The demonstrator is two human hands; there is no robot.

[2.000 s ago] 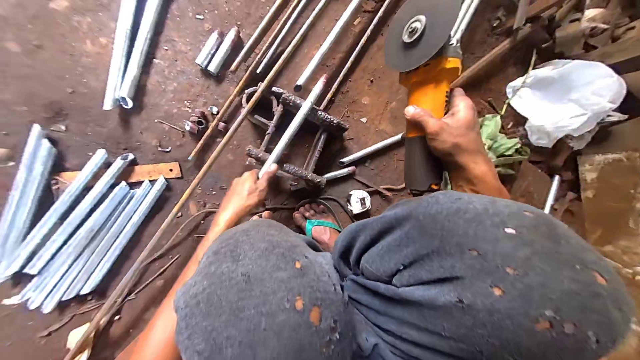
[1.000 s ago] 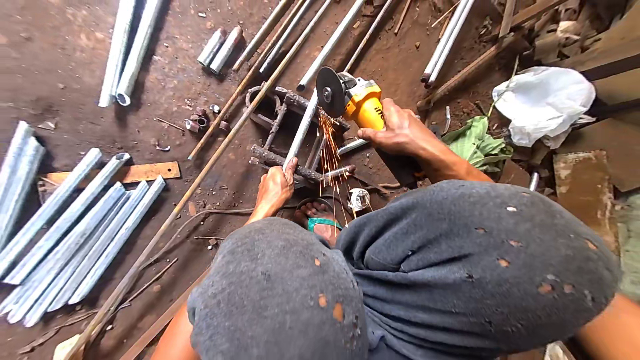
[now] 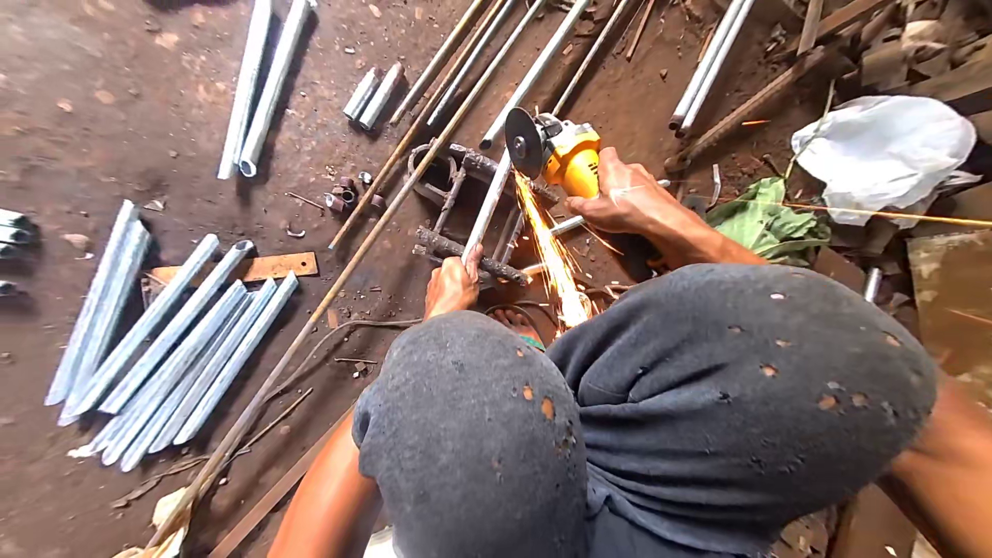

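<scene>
My right hand (image 3: pixel 624 194) grips the yellow body of an angle grinder (image 3: pixel 573 159), whose dark cutting disc (image 3: pixel 525 143) stands against the upper part of a metal pipe (image 3: pixel 490 205). Bright sparks stream down from the disc toward my foot, which wears a green-strapped sandal. At the pipe's lower end, my left hand (image 3: pixel 452 287) is closed around it. The pipe lies across a rough welded metal stand (image 3: pixel 446 244) on the dirt floor. My knees, in worn grey trousers, partly hide the foot.
Cut metal pipes (image 3: pixel 186 356) lie in a bunch at left, by a flat rusty bar (image 3: pixel 279 266). Long rods (image 3: pixel 380 213) run diagonally left of the stand. Short pipe pieces (image 3: pixel 381 97) lie beyond. A white plastic bag (image 3: pixel 883 147) and green leaf (image 3: pixel 767 221) are at right.
Two seconds ago the grinder was held upright, away from the pipe, with no sparks. It has moved left to the pipe, and the spark stream is brighter than one second ago.
</scene>
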